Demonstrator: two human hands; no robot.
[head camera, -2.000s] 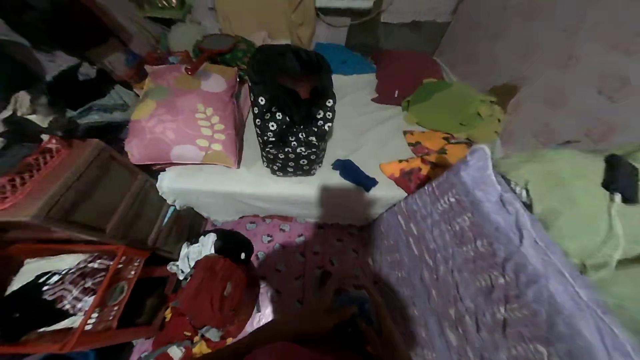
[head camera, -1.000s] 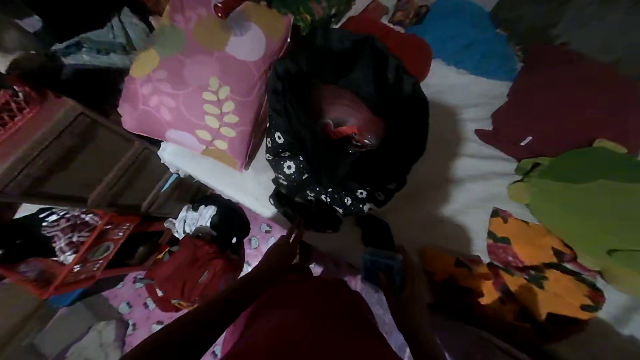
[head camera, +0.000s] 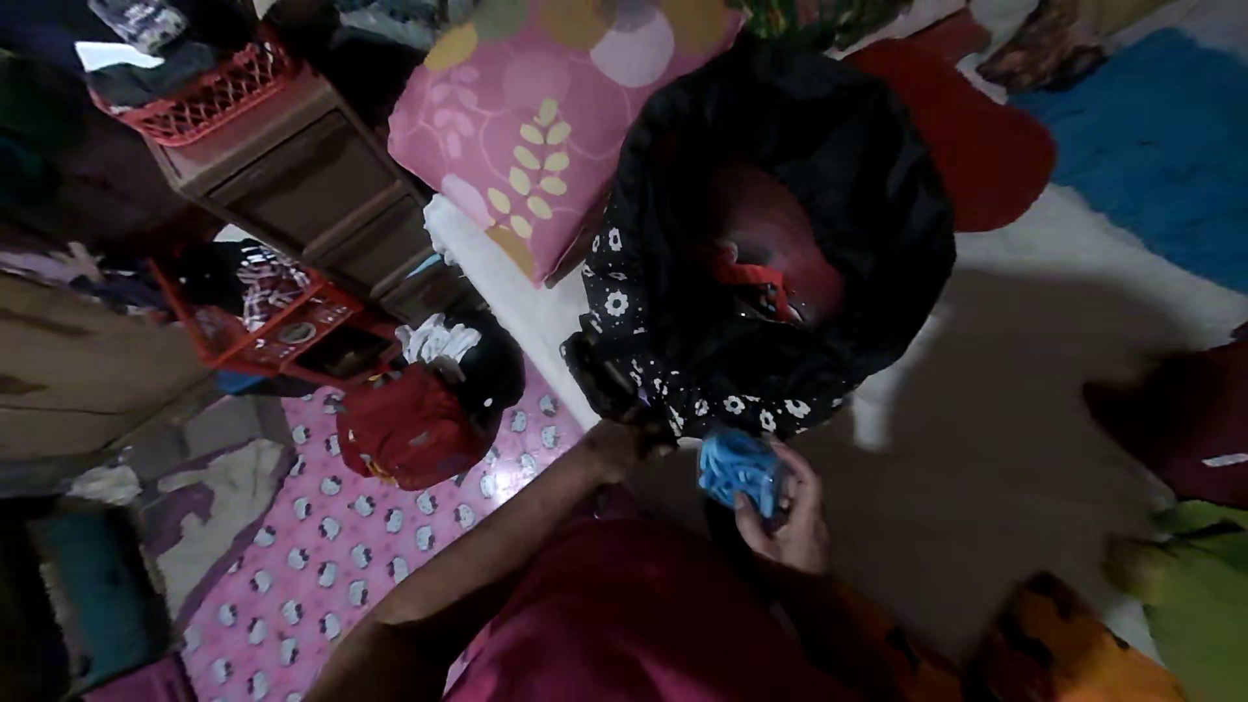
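Observation:
A black drawstring-style fabric bag with white flowers (head camera: 780, 224) stands open on the white-covered bed. Inside it lies a dark red item (head camera: 770, 234) with a brighter red part. My right hand (head camera: 795, 517) holds a small clear packet of blue things (head camera: 739, 470) just below the bag's near rim. My left hand (head camera: 624, 448) is at the bag's lower left edge, beside a dark strap or bundle (head camera: 600, 375); its fingers are in shadow, so its grip cannot be made out.
A pink patterned cushion (head camera: 526, 127) leans left of the bag. Red cloth (head camera: 975, 136), blue cloth (head camera: 1150, 146), green cloth (head camera: 1204, 604) and orange cloth (head camera: 1082, 643) lie on the right. A wooden drawer cabinet (head camera: 312, 180), red crate (head camera: 292, 331) and red bundle (head camera: 409, 429) are at left.
The view has moved much closer to the bag. My hands have come up to its near side, and the blue packet in my right hand now shows plainly.

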